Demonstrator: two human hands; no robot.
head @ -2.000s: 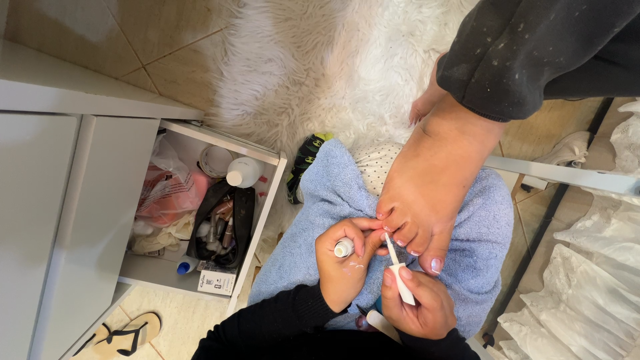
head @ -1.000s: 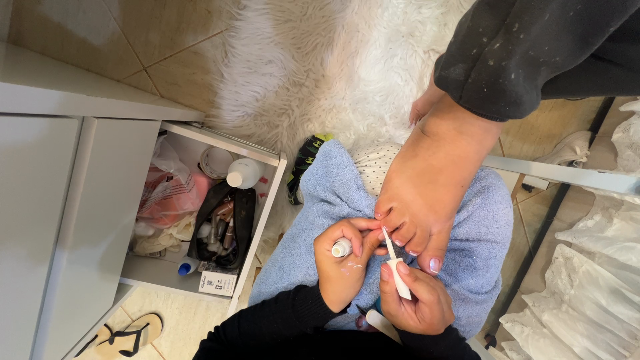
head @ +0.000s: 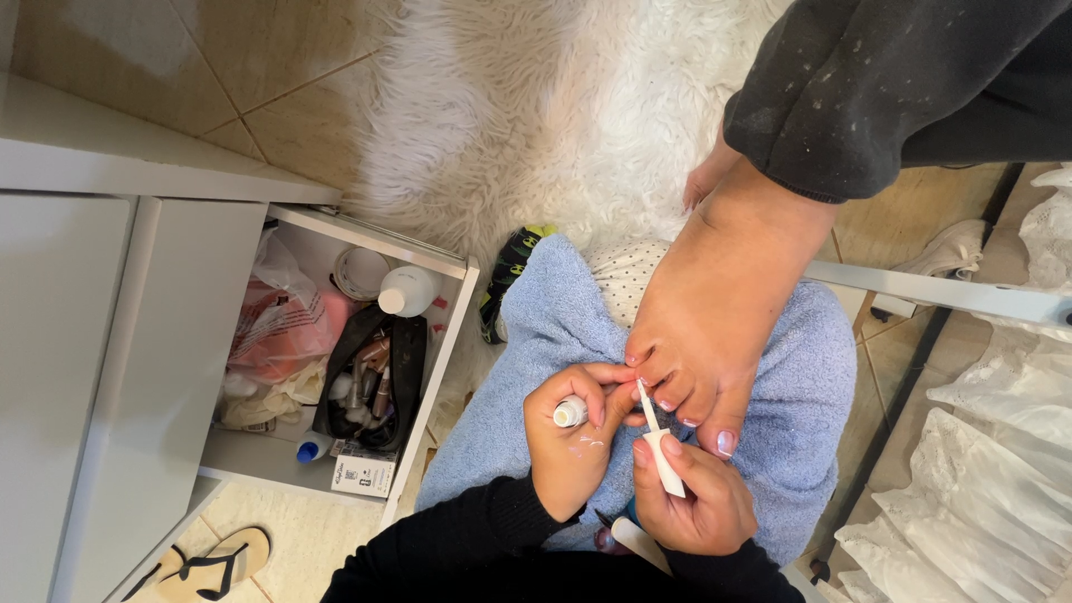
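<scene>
My left hand (head: 578, 435) holds a small uncapped nail polish bottle (head: 570, 411) between its fingers, while its fingertips touch the small toes of another person's bare foot (head: 712, 293). A smear of whitish polish shows on the back of that hand. Between the thumb and fingers of my right hand (head: 699, 494) is a white-handled polish brush (head: 665, 462), its tip at the nail of a small toe. The big toenail bears pale, shiny polish. Under the foot lies a blue towel (head: 544, 335). A whitish rounded object (head: 638, 540) is partly hidden beside my right wrist.
At left, an open drawer (head: 452, 360) holds a white bottle (head: 408, 291), a black pouch (head: 410, 352) with cosmetics, plastic bags and a small box (head: 365, 471). A fluffy white rug (head: 519, 126), flip-flops (head: 222, 569), a pale metal bar (head: 938, 291) and ruffled white fabric (head: 971, 486) surround the towel.
</scene>
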